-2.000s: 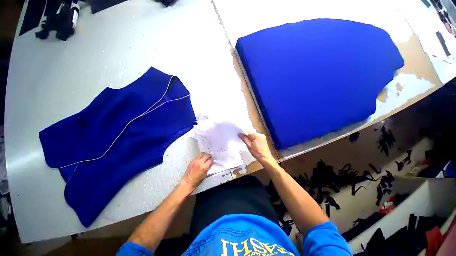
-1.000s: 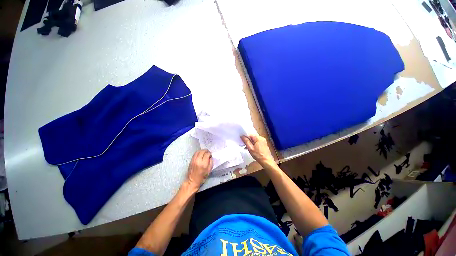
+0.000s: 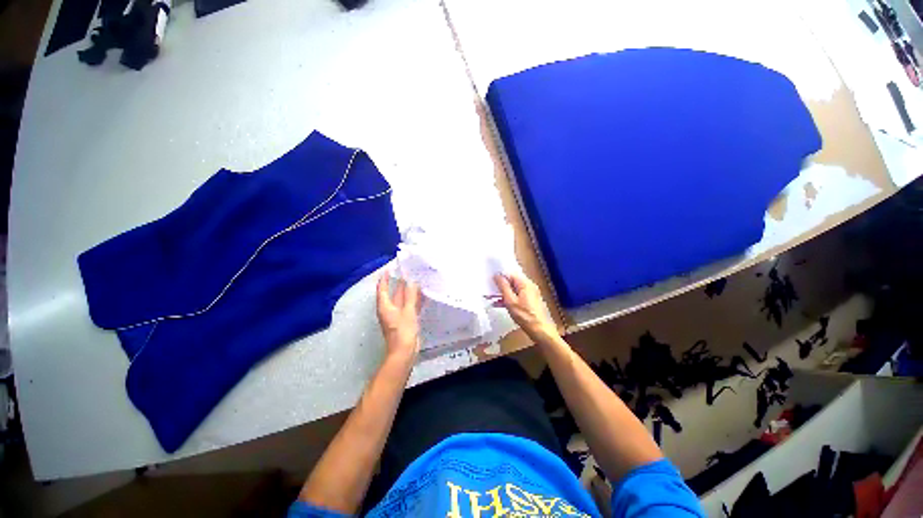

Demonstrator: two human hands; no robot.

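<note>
White paper sheets (image 3: 450, 293) with faint marks lie on the white table near its front edge, between my hands. My right hand (image 3: 518, 304) pinches the right side of the sheets. My left hand (image 3: 399, 309) is at their left edge with fingers apart; whether it grips any paper cannot be told. A blue sleeveless sample garment (image 3: 243, 263) with thin pale piping lies flat to the left, its right edge close to the papers. A thick stack of royal-blue fabric (image 3: 658, 172) with a curved far edge lies to the right.
The white table (image 3: 304, 61) has a seam and worn brown board near the stack. Dark cloth pieces (image 3: 127, 35) lie at the far left. A dark strip (image 3: 899, 106) lies at the far right. Dark scraps (image 3: 648, 354) cover the floor, beside a bin (image 3: 860, 415) of offcuts.
My left hand has moved up along the left edge of the papers and its fingers have spread. The upper sheets have shifted and curled. My right hand stays at the right side.
</note>
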